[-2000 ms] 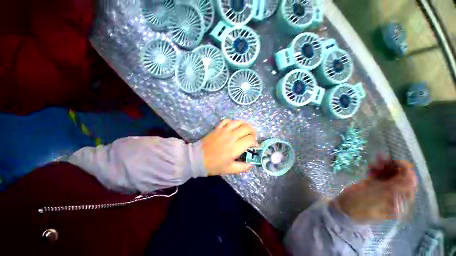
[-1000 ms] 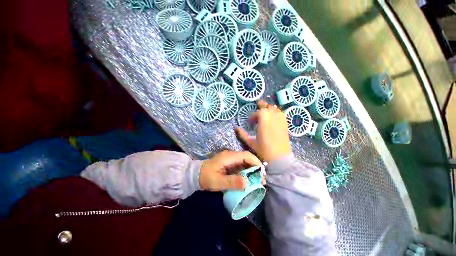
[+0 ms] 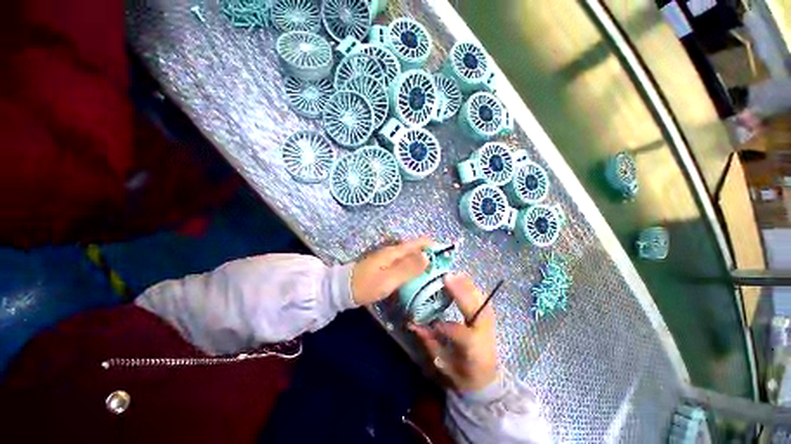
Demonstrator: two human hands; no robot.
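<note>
A mint-green fan housing [image 3: 416,279] is held between both hands near the bench's near edge, its round face tilted towards me. A spoked grille [image 3: 429,301] shows at its opening; whether it is fully seated cannot be told. My left hand [image 3: 388,270] grips the housing from the left, near its neck bracket [image 3: 441,255]. My right hand [image 3: 464,340] has its fingers on the grille side and also holds a thin dark stick-like tool [image 3: 488,303], pointing up and right.
Loose grilles [image 3: 349,118] overlap beyond my hands. Fan units with dark centres [image 3: 488,206] stand farther right. Small mint pieces [image 3: 552,287] lie heaped right of my hands; another heap [image 3: 247,12] is at the top. A green conveyor [image 3: 598,208] carries spaced fan units beyond the bench's curved edge.
My right hand has come back from the loose grilles to the housing. A grille now shows at its opening, and the nearest loose grille is gone from the bench. The view has shifted right.
</note>
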